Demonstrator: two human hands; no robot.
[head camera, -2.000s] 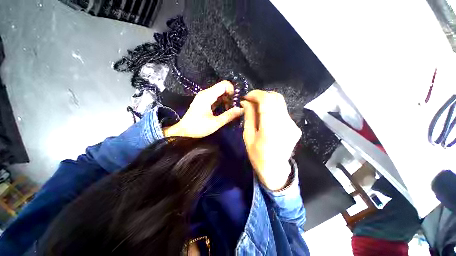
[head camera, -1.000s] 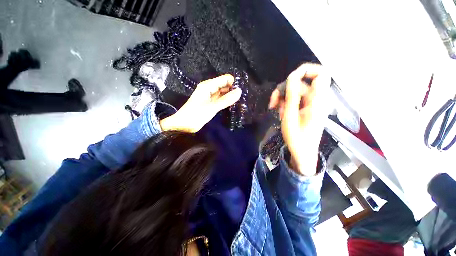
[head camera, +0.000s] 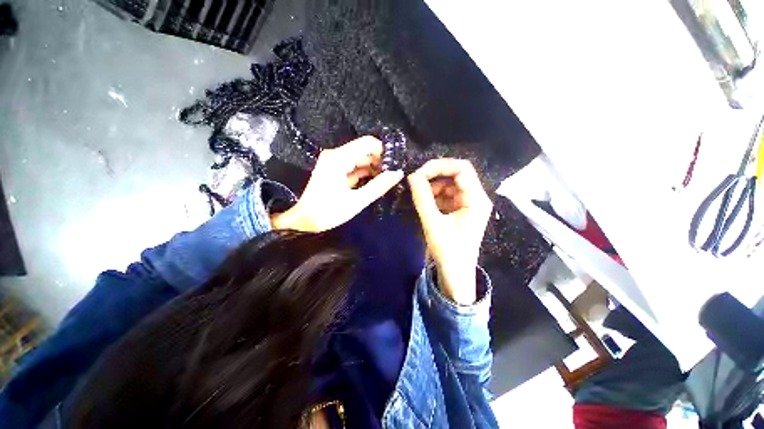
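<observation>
A narrow black beaded trim (head camera: 393, 149) with whitish glints lies on the dark nubby garment (head camera: 352, 80) in front of me. My left hand (head camera: 339, 186) pinches the trim and cloth at its fingertips. My right hand (head camera: 452, 205) is just right of it, thumb and forefinger pinched together near the trim. A needle or thread between these fingertips is too fine to see. The trim runs up left to a tangled glittering heap (head camera: 255, 88).
A crumpled clear plastic bag (head camera: 250, 134) lies by the heap. The white table (head camera: 586, 92) on the right bears scissors (head camera: 722, 214), a thin red stick (head camera: 693, 161) and a black roll (head camera: 737, 328). A black slotted crate (head camera: 197, 21) stands top left. Dark hair hangs below my hands.
My right hand had lifted away to the right and has come back beside my left hand. My left hand stays on the trim. A dark-clothed person's legs at the left have gone from view.
</observation>
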